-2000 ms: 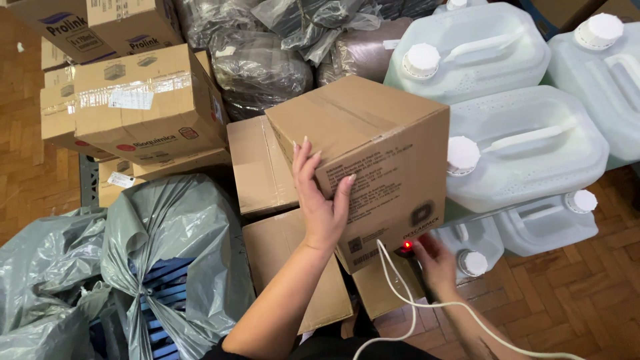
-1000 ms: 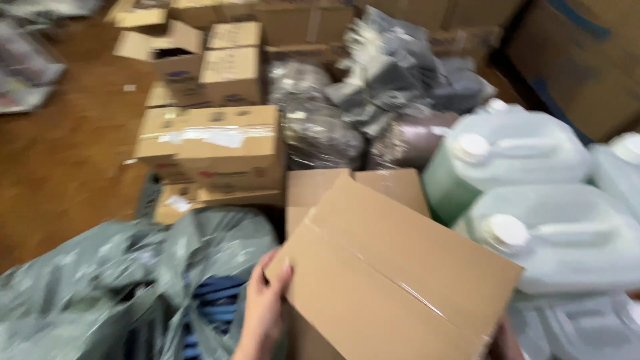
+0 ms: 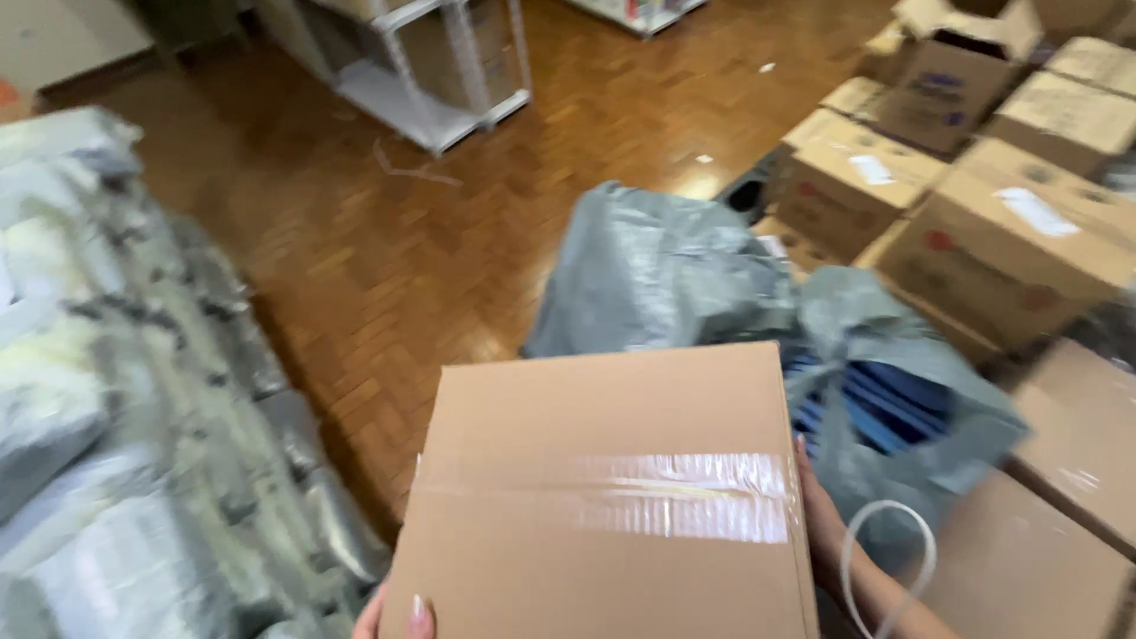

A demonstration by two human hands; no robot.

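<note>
A cardboard box (image 3: 603,497) with clear tape across its top flaps is held up between my two hands, low in the middle of the view. My left hand (image 3: 395,617) grips its lower left side, only the fingers showing. The right hand (image 3: 818,506) presses against its right side, partly hidden behind the box. A loop of white cable (image 3: 930,555) hangs by my right forearm; its ends are out of sight. Just beyond the box lies a grey plastic bag (image 3: 670,266), and beside it an opened bag shows folded blue items (image 3: 874,404).
Plastic-wrapped bundles (image 3: 106,426) are piled along the left. Stacked cardboard boxes (image 3: 1021,231) stand at the right, with more boxes (image 3: 1038,541) lower down. A wheeled metal rack (image 3: 435,80) stands on the parquet floor (image 3: 426,248) at the back.
The box has come off the boxes under it and is now held up in both hands. The view has swung far left, so the jugs are out of sight and the wrapped bundles show.
</note>
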